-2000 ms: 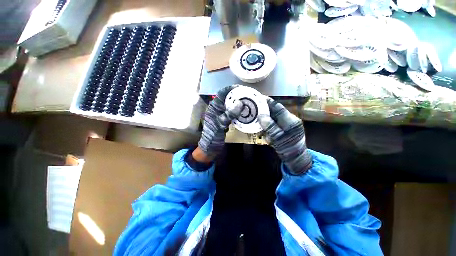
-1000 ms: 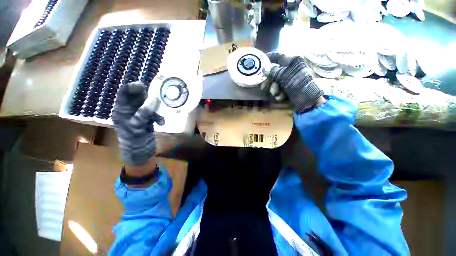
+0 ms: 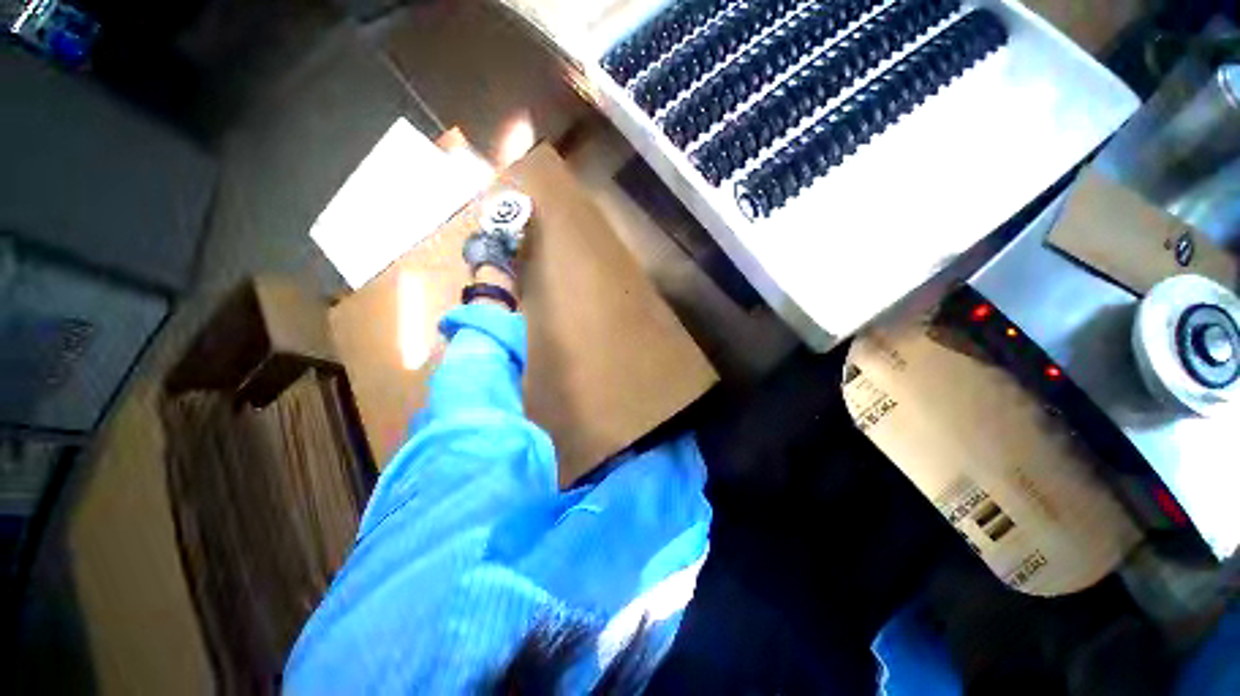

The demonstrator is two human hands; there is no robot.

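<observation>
My left hand (image 3: pixel 492 250), in a grey knitted glove, reaches out over the flat brown cardboard sheet (image 3: pixel 585 320) at the left. It holds a small-looking pale disc with a dark ringed centre (image 3: pixel 505 212) near the sheet's far corner. Whether the disc touches the cardboard I cannot tell. My right hand is out of the picture; only bits of blue sleeve show at the bottom right. A thick white round piece with a dark centre (image 3: pixel 1203 341) sits on the machine plate at the right edge.
The white tray (image 3: pixel 938 204) with rows of black rings is at the top. The cardboard flap (image 3: pixel 1000 496) hangs from the machine front, beside red lights. A white paper sheet (image 3: pixel 394 201) lies beside the cardboard. An open carton (image 3: pixel 265 462) with upright brown sheets is at left.
The view has swung left. My left hand has moved with the disc from beside the tray out over the cardboard sheet. My right hand, earlier at the machine, has left the picture.
</observation>
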